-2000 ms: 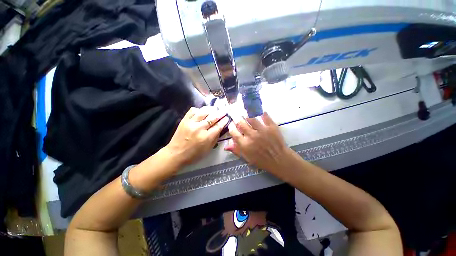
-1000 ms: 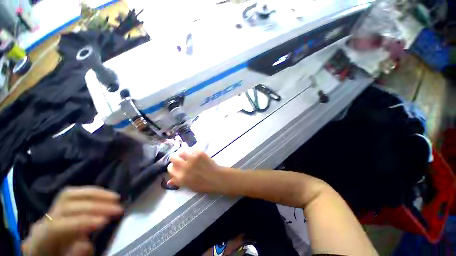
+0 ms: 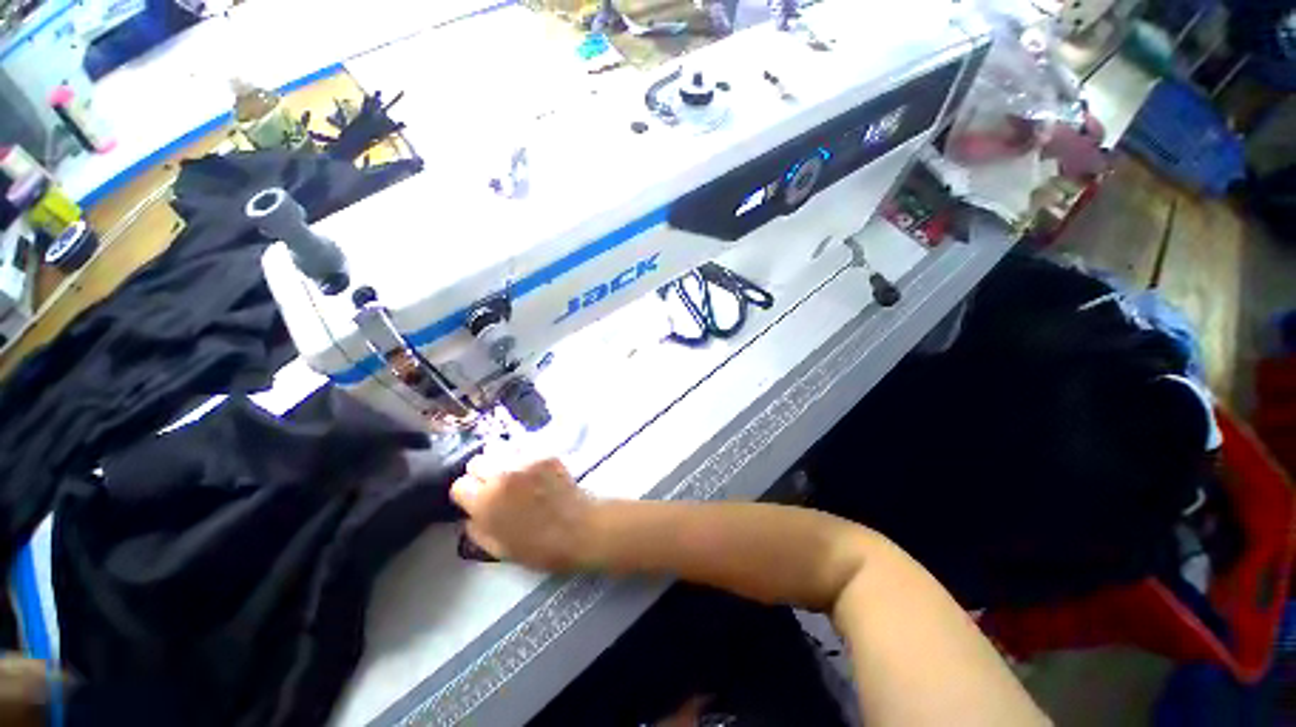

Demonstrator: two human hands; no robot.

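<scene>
The black garment (image 3: 228, 526) lies bunched on the left of the white sewing table, and its right end reaches the lit needle area (image 3: 462, 426) of the JACK machine (image 3: 569, 213). My right hand (image 3: 529, 514) is at the garment's edge just in front of the needle area, its fingers closed on the black cloth. The presser foot and needle are washed out by glare. My left hand (image 3: 26, 689) is only a blurred bit at the lower left edge, cut off by the picture; its fingers cannot be made out.
Dark-handled scissors (image 3: 718, 304) lie right of the needle. A ruler strip (image 3: 768, 433) runs along the table's front edge. A large black heap (image 3: 1009, 440) fills the right, by a red crate (image 3: 1237, 568). More black cloth (image 3: 128, 313) and thread spools (image 3: 54, 213) are at left.
The view has swung to the right. My left hand has left the needle area and moved to the lower left edge. My right hand has stayed by the needle.
</scene>
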